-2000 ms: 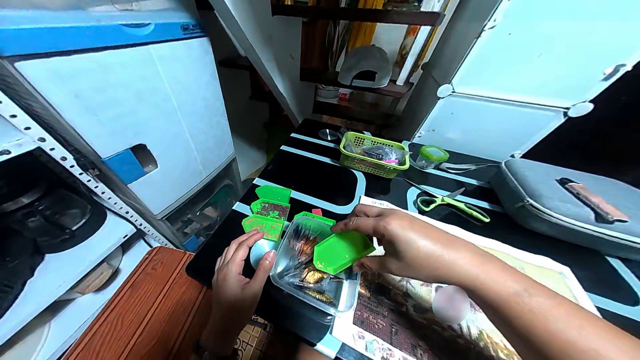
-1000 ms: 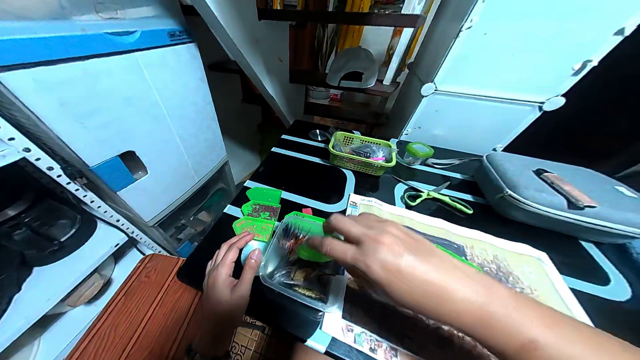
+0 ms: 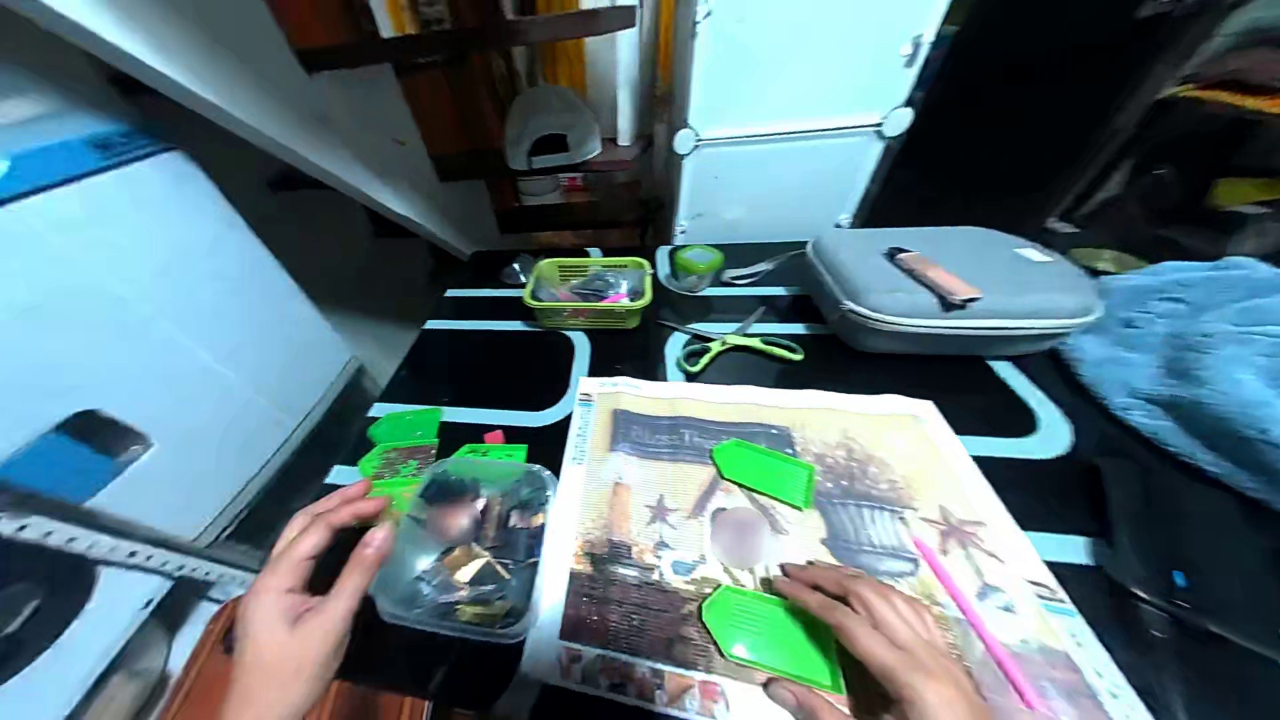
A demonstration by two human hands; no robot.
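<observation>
My right hand (image 3: 880, 640) has its thumb and fingers around the end of a green plastic tray (image 3: 770, 635) on a printed diamond-painting canvas (image 3: 640, 500). Another green tray (image 3: 765, 473) lies farther up the canvas, and a pink pen (image 3: 975, 620) rests at its right side. My left hand (image 3: 310, 600) is beside a clear plastic container (image 3: 465, 550) holding small bags; its thumb and fingers are apart, with nothing seen between them. Just behind that container are several green trays (image 3: 405, 428), some holding small dark beads.
Scissors with green handles (image 3: 740, 348) lie behind the canvas. Farther back stand a green basket (image 3: 588, 298) with small packets and a green tape roll (image 3: 697, 265). A grey zip case (image 3: 955, 290) with a pinkish object on top stands at right, beside blue fluffy fabric (image 3: 1180, 350).
My right hand has moved from over the clear container to the green tray on the canvas. My left hand has come off the container's edge. The view has swung right.
</observation>
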